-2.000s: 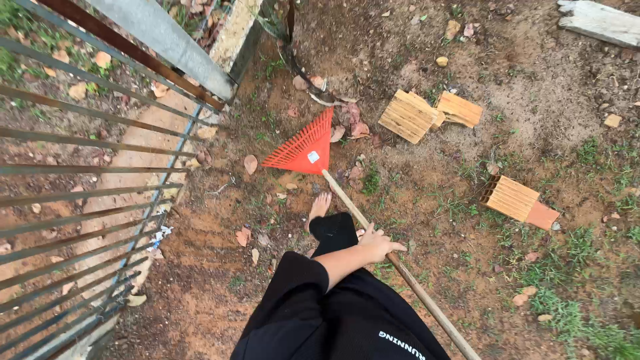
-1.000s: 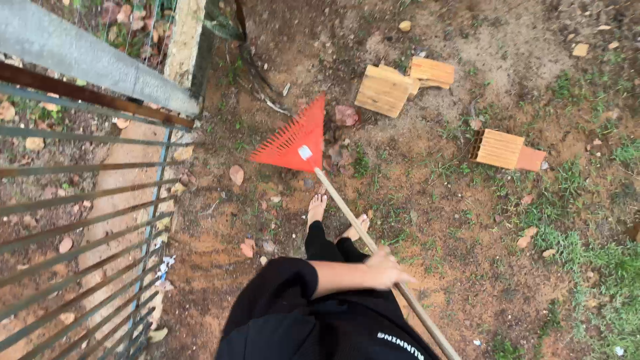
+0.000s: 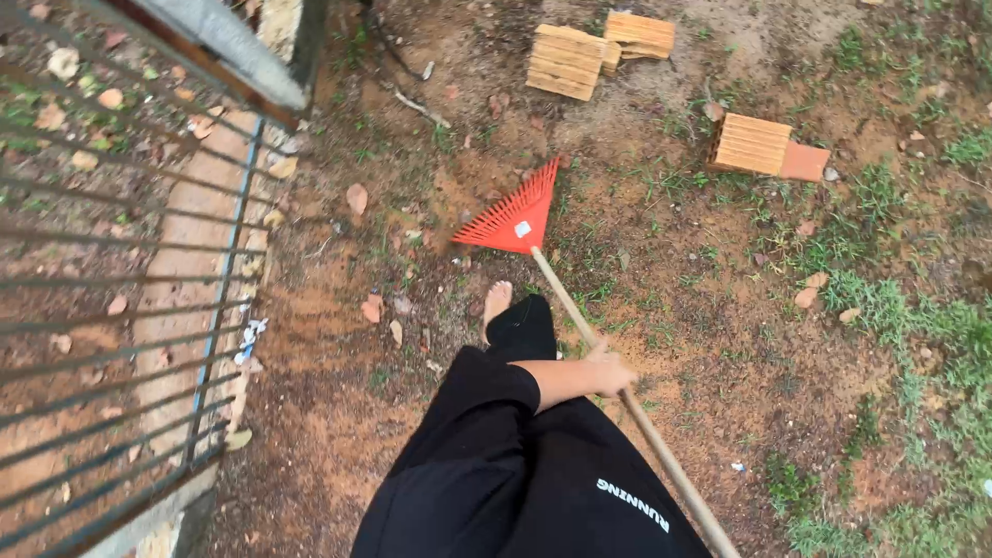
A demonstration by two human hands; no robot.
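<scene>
My left hand (image 3: 611, 373) is closed around the wooden handle (image 3: 665, 448) of a rake, in front of my black clothing. The forearm reaches across from the left. From the hand the handle slants up and left to the red fan-shaped rake head (image 3: 521, 221), whose tines touch or hang just above the dirt; which of these cannot be told. Its tines point up and to the left, and a pale label sits near its socket. The handle's lower end runs out of the bottom edge. My right hand is out of view. A bare foot (image 3: 497, 301) stands just below the rake head.
A metal barred fence (image 3: 209, 341) and concrete post (image 3: 288, 39) border the left side. Broken hollow clay bricks (image 3: 568, 63) lie at the top, and another brick (image 3: 752, 145) lies at the right. A stick (image 3: 421, 108), dry leaves (image 3: 357, 199) and grass patches (image 3: 883, 310) dot the dirt.
The rake head has moved over the ground to the right and closer to me, away from the fence. My left hand stays on the handle. The second foot, seen a second ago, is now hidden.
</scene>
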